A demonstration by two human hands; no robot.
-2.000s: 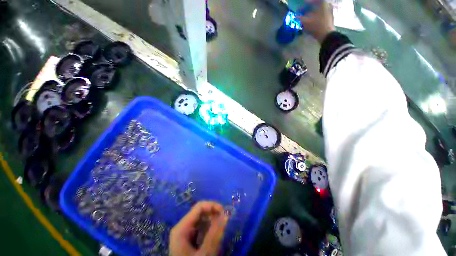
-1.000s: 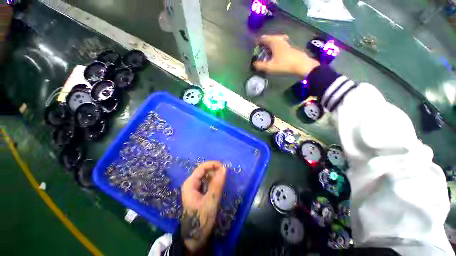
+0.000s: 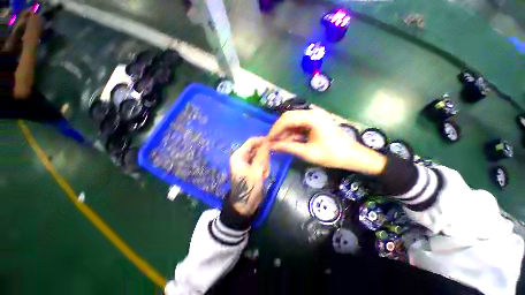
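Note:
My left hand (image 3: pixel 248 173) is over the right part of the blue plastic tray (image 3: pixel 167 123), its fingers pinched together. My right hand (image 3: pixel 322 141) reaches in from the right, and its fingertips meet those of my left hand above the tray's right edge. Anything between the fingertips is too small and blurred to tell. Small silvery metal parts (image 3: pixel 193 152) lie heaped in the tray's left side. Round bases with pale discs (image 3: pixel 325 208) and circuit boards (image 3: pixel 372 215) lie on the dark table right of the tray.
Black round housings (image 3: pixel 129 108) are piled beyond the tray at left. A pale metal edge (image 3: pixel 167 43) with an upright post (image 3: pixel 221 34) borders the green belt. Light units stand on the belt, some glowing blue (image 3: pixel 315 53) or pink. Another person's arm (image 3: pixel 26 63) shows at the upper left.
My right hand has left the belt and come back toward the tray, meeting my left hand. My left hand has lifted from the metal parts. The view has shifted, and different light units show on the belt.

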